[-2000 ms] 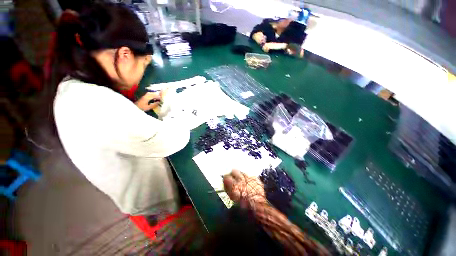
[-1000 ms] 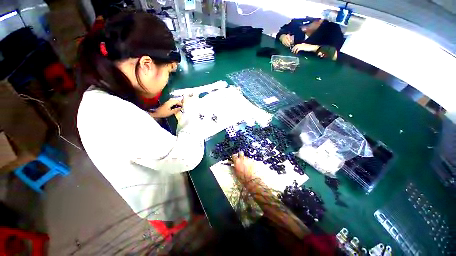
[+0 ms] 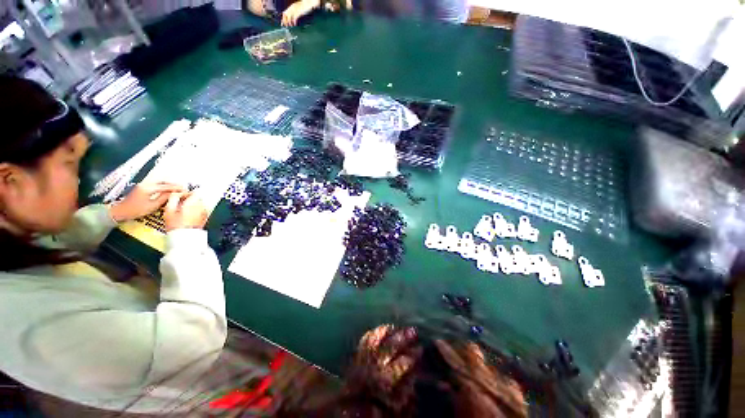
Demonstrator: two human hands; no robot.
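Observation:
Small black parts [image 3: 373, 245] lie in a heap right of a white paper sheet [image 3: 298, 257]. More black parts [image 3: 282, 196] spread over the sheet's far edge. White tabbed plates [image 3: 490, 255] lie in a cluster to the right. At the bottom edge, my left hand [image 3: 388, 351] and my right hand [image 3: 482, 371] show as blurred brown shapes, close together and cut off, nearer me than the heap. Dark strands cover them. Their fingers and anything they hold cannot be made out.
A seated person [image 3: 106, 310] works at the left on a yellowish sheet [image 3: 151, 227]. Beyond lie a clear tray [image 3: 539, 175], a black-pocket tray [image 3: 433, 131] with a plastic bag [image 3: 380, 122], and stacked trays [image 3: 555, 65]. Dark strips [image 3: 674, 343] are at right. Another person's hands [image 3: 298, 12] show far off.
The view has swung right. The hand that was over the white sheet is gone from it; brown hand shapes now show at the bottom edge. The white plates are now fully in view.

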